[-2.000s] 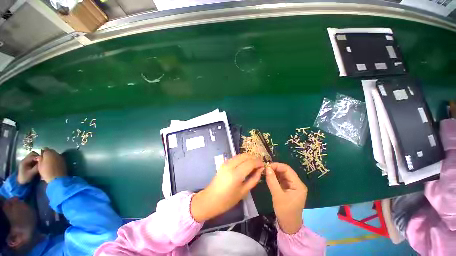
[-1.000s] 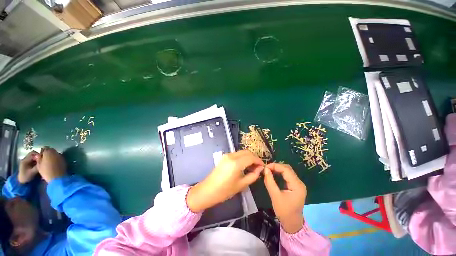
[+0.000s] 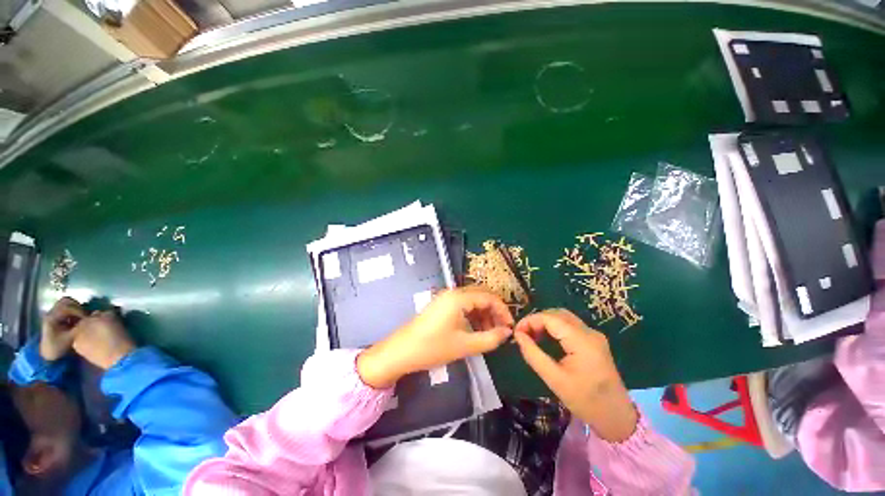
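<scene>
My left hand (image 3: 442, 329) and my right hand (image 3: 573, 363) meet tip to tip just right of a black panel. Their thumbs and forefingers are pinched around a tiny part, mostly hidden by the fingertips. The black panel (image 3: 374, 310) lies on white sheets (image 3: 426, 215) and has pale patches; my left hand and sleeve cover part of it. A pile of tan-gold small parts (image 3: 495, 269) lies beyond my fingertips, against a dark narrow edge. A second pile of small parts (image 3: 604, 281) lies further right.
A crumpled clear bag (image 3: 670, 213) lies right of the piles. Stacked black housings (image 3: 805, 223) with white sheets stand at right, with another housing (image 3: 784, 79) beyond. A blue-sleeved worker (image 3: 165, 387) handles parts at left; a pink sleeve (image 3: 830, 426) shows at right.
The far housing and the ring marks on the green surface have moved right. My right wrist has swung outward, while my fingertips stay together near the same spot.
</scene>
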